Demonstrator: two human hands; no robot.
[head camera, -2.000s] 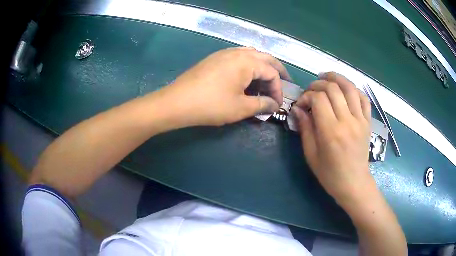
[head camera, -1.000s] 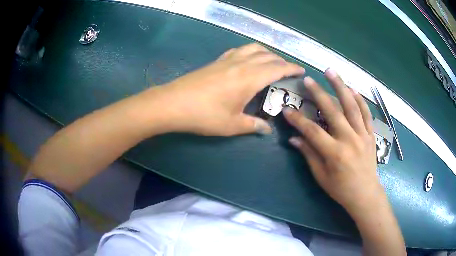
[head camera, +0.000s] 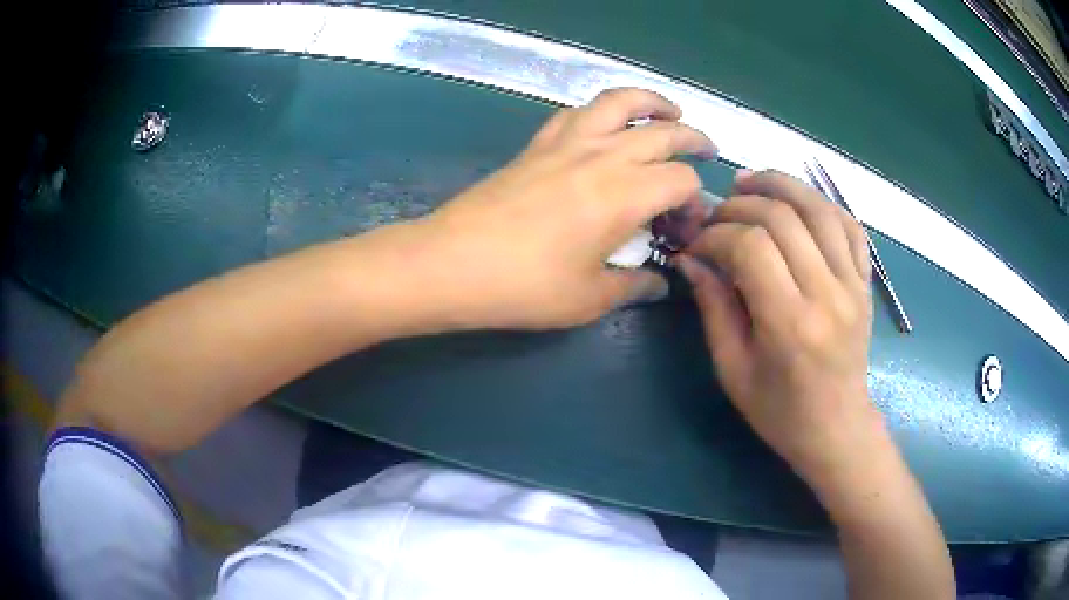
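My left hand (head camera: 586, 217) and my right hand (head camera: 780, 293) meet near the middle of the picture, fingertips close together. Between them shows a small part of the metal jig (head camera: 633, 250), pale and silver, with tiny dark and shiny pieces at its edge. My left thumb and fingers hold the jig's left end. My right thumb and index finger pinch at the small pieces; most of the jig is hidden by my hands. Silver tweezers (head camera: 873, 260) lie just right of my right hand. A round unit (head camera: 991, 379) with a dark rim and white ring lies at the far right.
The dark-green surface (head camera: 469, 410) is crossed by a shiny metal strip (head camera: 504, 61) beyond my hands. A crumpled-looking silver bit (head camera: 150, 130) lies at the far left. A second scalloped jig (head camera: 1028, 152) lies beyond the strip at the upper right.
My spread hands have closed together over the jig, which was more exposed a second ago. Its right end no longer shows beside my right hand. The view has shifted somewhat.
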